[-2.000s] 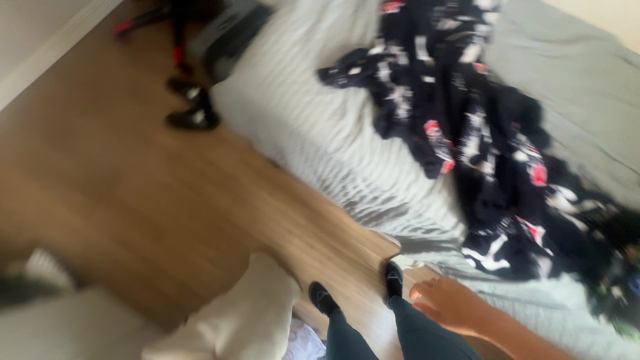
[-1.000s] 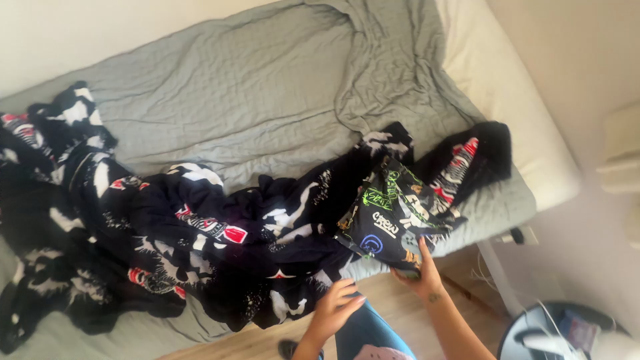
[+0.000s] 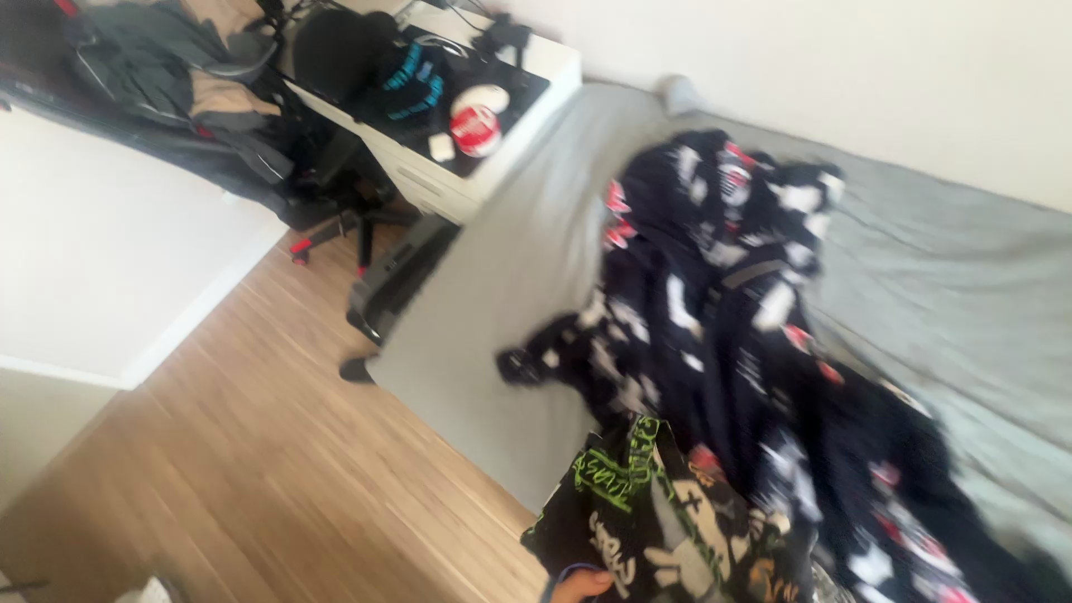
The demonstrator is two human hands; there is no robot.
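Note:
At the bottom edge, my left hand, as it appears, is closed on the lower left part of a black folded garment with green, white and orange prints. Only some fingers show, with a blue strip or edge beside them. My right hand is out of view. Just beyond the held garment, a crumpled black fleecy garment or blanket with white and red patterns lies along the bed. The picture is blurred.
The bed has a grey sheet and stands against a white wall. At its far end are a white desk with a dark cap and a red-and-white round object, an office chair with clothes nearby, and a dark case on the wooden floor.
The view has swung widely. The printed garment, held in my right hand one second ago over the bed, is now at the bottom edge with my left hand on it.

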